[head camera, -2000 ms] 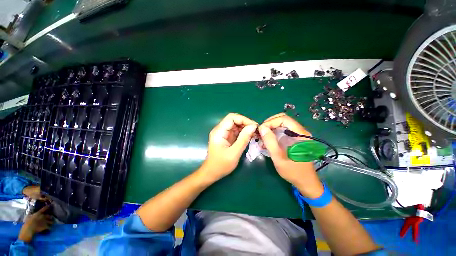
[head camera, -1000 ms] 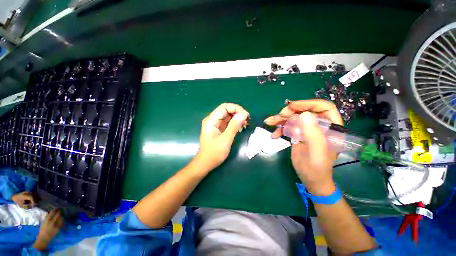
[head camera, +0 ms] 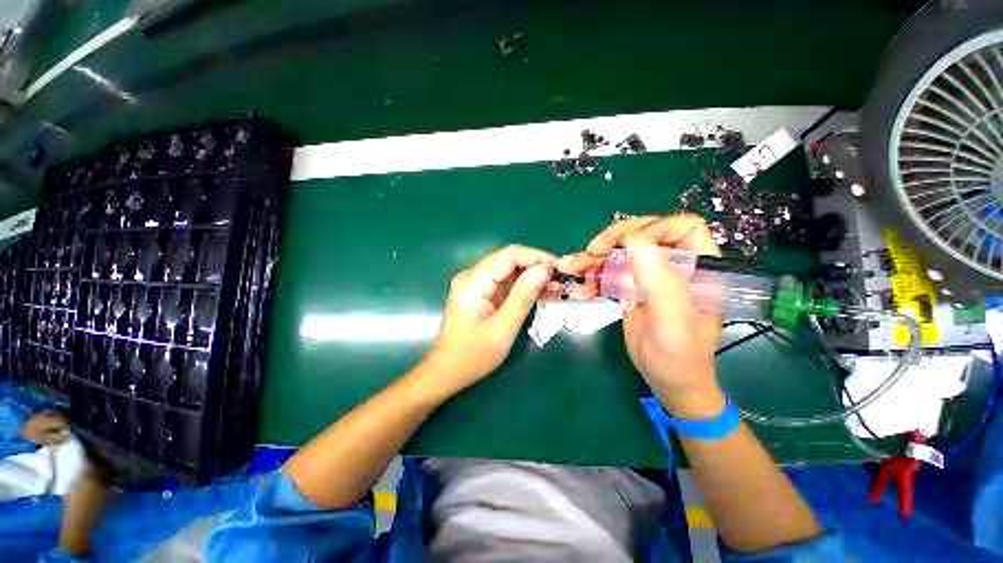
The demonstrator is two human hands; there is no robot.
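Note:
My left hand pinches a small dark module between thumb and fingers, over the middle of the green bench. My right hand holds the pinkish clear dispensing syringe, lying nearly level. Its front end points left at the module; the very tip is too small to make out. The green adapter head at its back joins a clear air hose. A white crumpled tissue lies on the bench under both hands. A blue band is round my right wrist.
Stacked black blister trays stand at left. A heap of loose parts and a white label lie at upper right. A pale controller box, a fan and a red-handled tool are at right. Another person's arm shows lower left.
Two seconds ago both hands were together with the syringe's green end near my right palm. The syringe has since swung level, and my right hand has moved left to the module within the last second.

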